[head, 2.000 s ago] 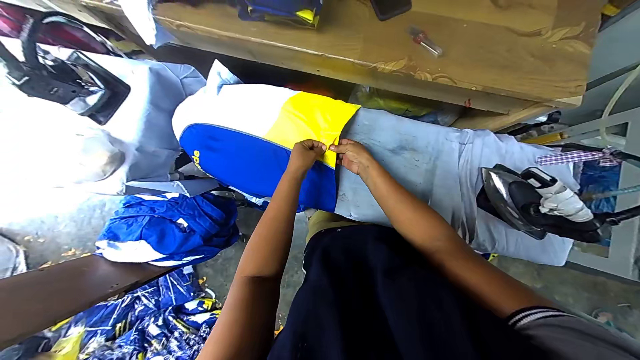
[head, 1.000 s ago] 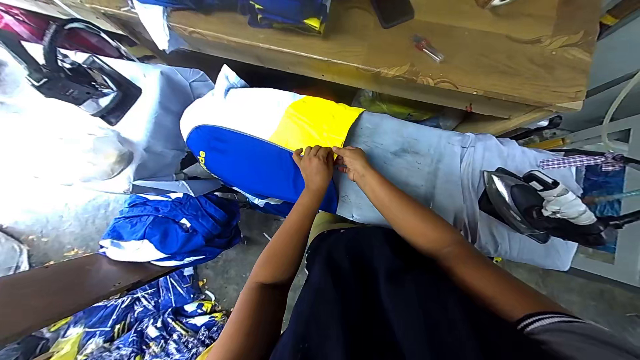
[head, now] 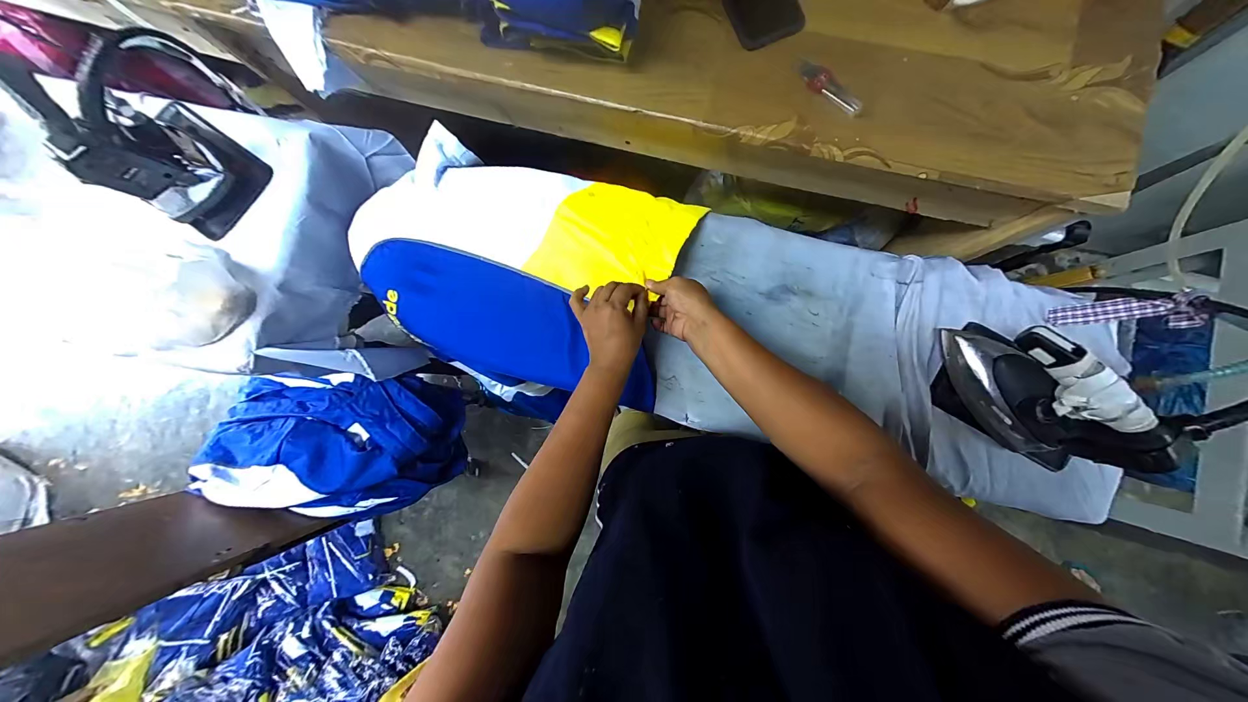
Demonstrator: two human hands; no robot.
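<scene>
A blue, white and yellow garment [head: 468,302] lies stretched over the left end of a narrow padded ironing board [head: 790,302] with a grey-white cover. At the garment's right edge, my left hand [head: 612,317] rests on the blue and yellow cloth with its fingers bent over the seam. Right beside it, my right hand [head: 682,307] pinches the yellow hem between thumb and fingers. A steam iron [head: 1043,400] with a white-wrapped handle sits on the board's right end, apart from both hands.
A wooden table [head: 936,117] behind the board holds a phone [head: 765,19], a small red-capped tool [head: 829,90] and folded garments [head: 561,24]. Another iron [head: 185,166] is at the upper left. A blue and white garment [head: 331,439] lies on a brown ledge [head: 146,546], above piled clothes [head: 283,624].
My left hand has turned from pinching at the hem to lying with its back up on the cloth. My right hand remains at the garment's edge.
</scene>
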